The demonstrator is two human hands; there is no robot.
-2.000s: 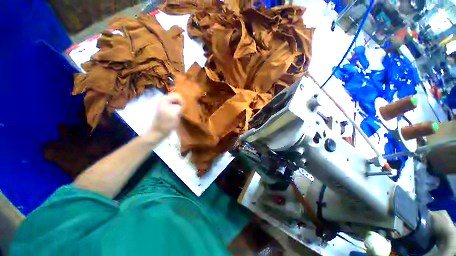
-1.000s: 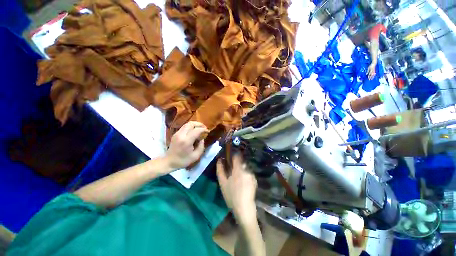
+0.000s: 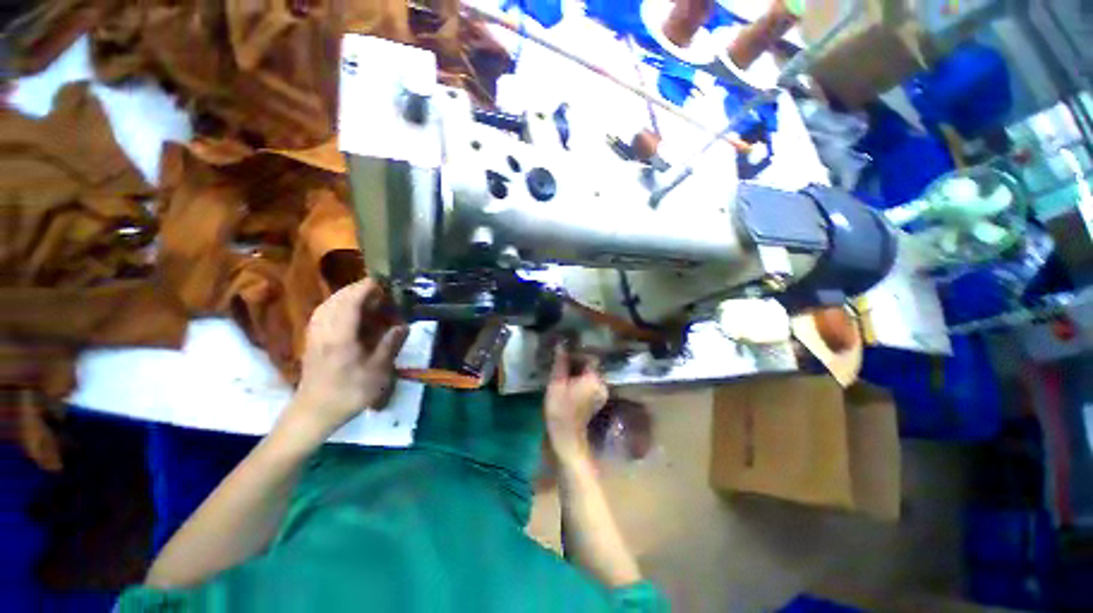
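The cream-white sewing machine (image 3: 599, 216) stands in the middle, its head end at the left. My left hand (image 3: 348, 359) is beside the head, fingers curled on the edge of a rust-brown fabric piece (image 3: 444, 378) that shows below the presser area. The needle itself is hidden by the head. My right hand (image 3: 575, 398) is at the machine's near side, right of the presser area, fingertips up against dark parts; blur hides whether it holds anything. A narrow brown strip (image 3: 605, 319) runs along the machine's near side.
A large rust-brown heap (image 3: 258, 60) lies beyond and left of the head; a smaller pile (image 3: 60, 240) is at the far left. Thread cones (image 3: 758, 30) stand beyond the machine. The black motor (image 3: 839, 246) is at its right end. A cardboard box (image 3: 803, 445) is on the floor at right.
The view has swung right, so machine and heaps appear further left. My left hand has gone from the pile area to the machine head; my right hand has come in and moved right along the machine.
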